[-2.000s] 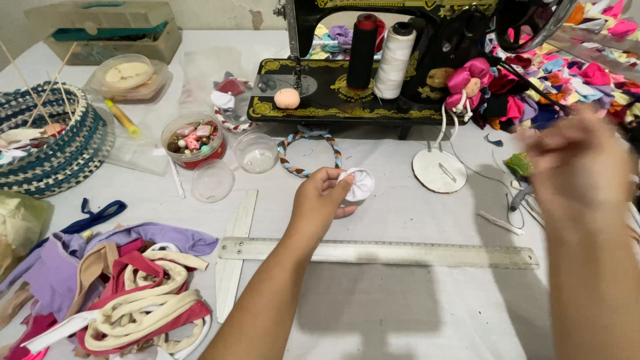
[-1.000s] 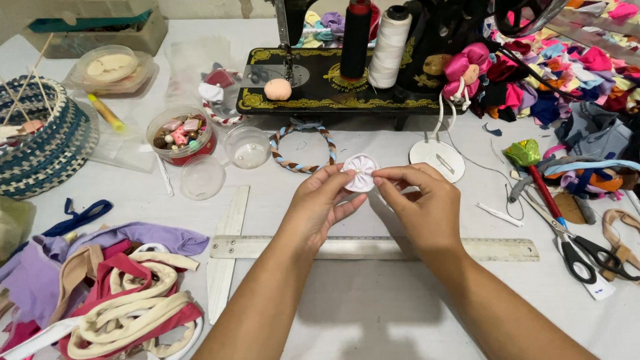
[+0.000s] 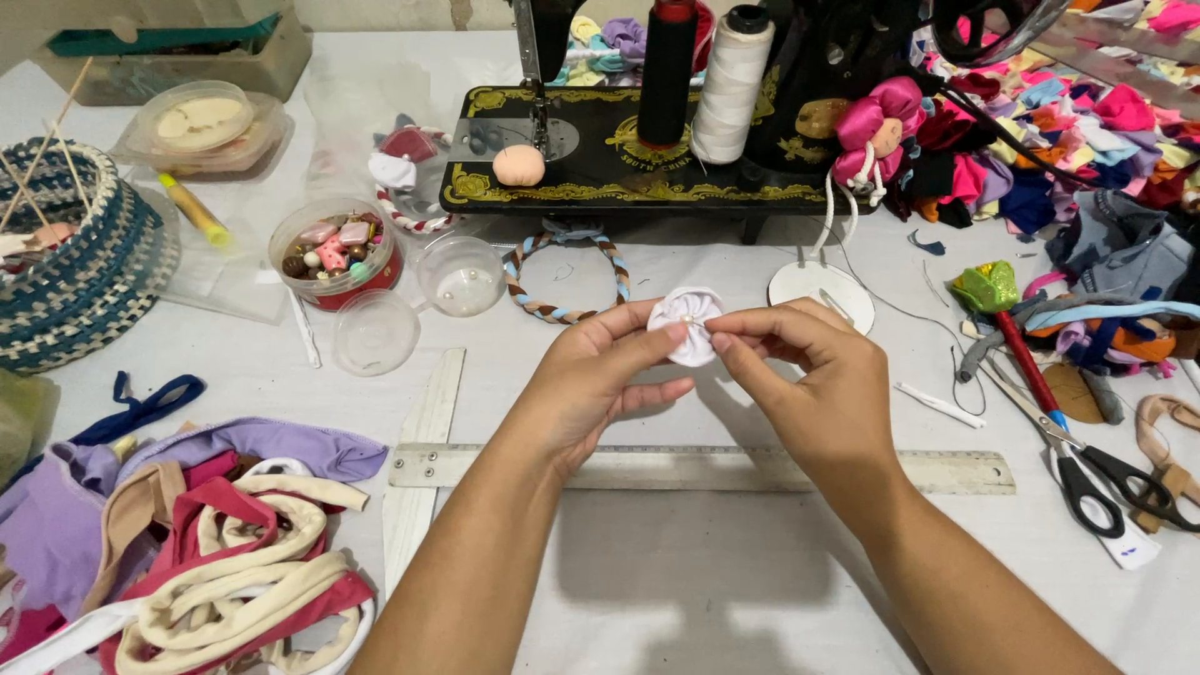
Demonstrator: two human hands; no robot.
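A round gathered white fabric rosette (image 3: 691,344) is held upright between the thumb and fingers of my left hand (image 3: 614,375). The thumb and forefinger of my right hand (image 3: 806,375) pinch at its centre, where a small pale bead-like dot shows; a needle or thread there is too small to tell. Below both hands lies a white T-square (image 3: 694,469). A braided fabric ring (image 3: 511,281) rests just beyond my left hand, and a white disc (image 3: 783,281) lies behind my right hand.
A black sewing machine (image 3: 600,187) with thread spools stands at the back. To the left are a tub of beads (image 3: 384,277), a woven basket (image 3: 141,272) and fabric strips (image 3: 253,581). Black-handled scissors (image 3: 1092,506) and a T-square blade's end lie right, near a heap of coloured scraps (image 3: 1106,122).
My right hand has come in from the right to the white rosette and now pinches its centre. My left hand has kept hold of the rosette throughout.
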